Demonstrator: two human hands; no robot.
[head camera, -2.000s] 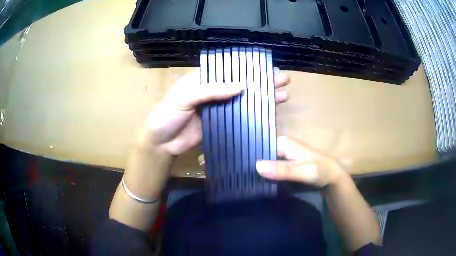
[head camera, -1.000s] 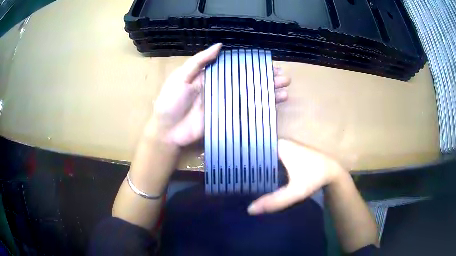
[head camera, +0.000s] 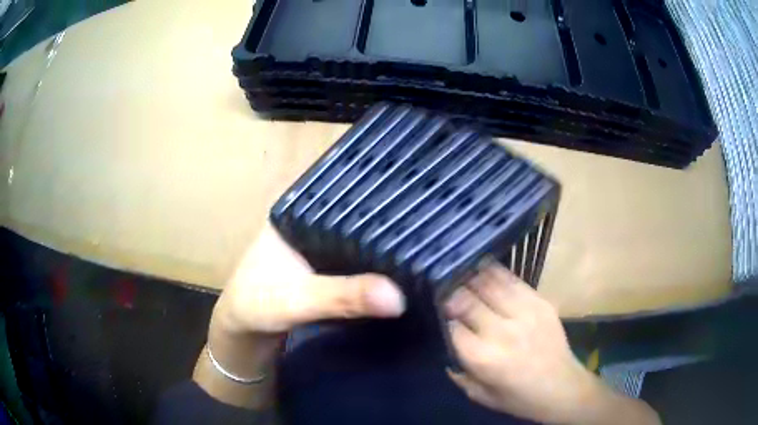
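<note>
A stack of dark phone middle frames is held tilted over the near part of the table, its short ends facing up with several parallel edges and small dark holes showing. It is slightly blurred. My left hand grips the stack from the lower left, thumb across its near side. My right hand is at the stack's lower right, fingers curled against the frames. Part of its fingers is hidden by the stack. An open window of the frames shows at the right.
A stack of black blister trays stands on the tan table just beyond the frames, its top pockets empty. A tall stack of ridged whitish trays is at the right edge. The table's near edge curves below.
The stack of frames has turned from upright, long edges up, to a slant with its short ends showing. My right hand has closed in against it. The black trays appear slightly lower in view.
</note>
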